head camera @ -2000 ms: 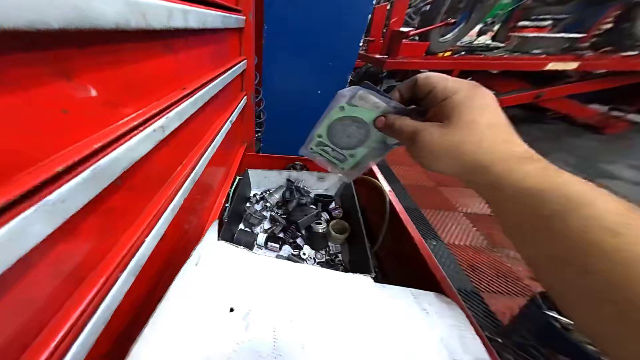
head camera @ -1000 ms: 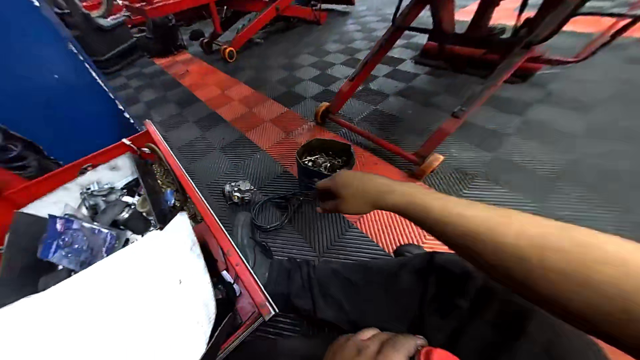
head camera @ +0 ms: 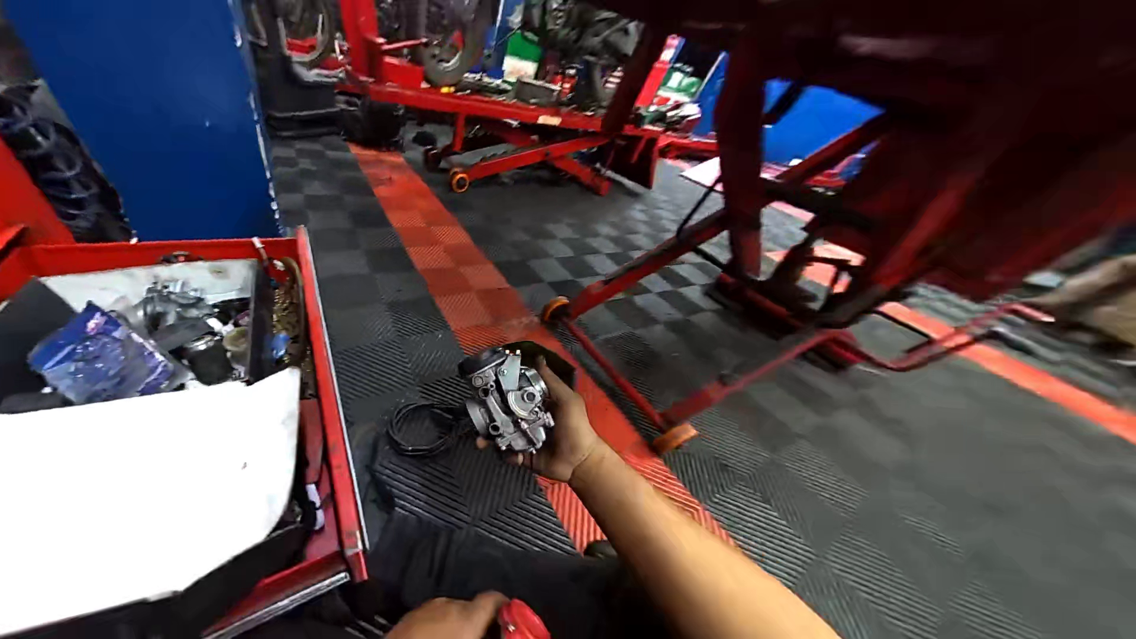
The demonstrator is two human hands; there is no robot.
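Observation:
A metal carburetor (head camera: pixel 512 399) is held in my right hand (head camera: pixel 566 430), raised above the floor mat with a black cable trailing from it. Behind the hand the dark round tub (head camera: pixel 555 362) shows only in part. A coil of black cable (head camera: pixel 417 429) lies on the mat to the left. My left hand (head camera: pixel 448 618) is at the bottom edge, closed on a red object (head camera: pixel 522 620) that is cut off by the frame, so its kind cannot be told.
An open red drawer (head camera: pixel 333 399) at the left holds small metal parts (head camera: pixel 173 306), a blue plastic packet (head camera: pixel 102 357) and a white sheet (head camera: pixel 142 497). A red lift frame on orange wheels (head camera: pixel 674 438) stands at right. Farther back is another red lift (head camera: pixel 532 111) beside a blue panel (head camera: pixel 151 106).
The gasket packet held two seconds ago is no longer in my right hand. The carburetor, on the mat a second ago, is now lifted in that hand. The view has swung right from the drawer.

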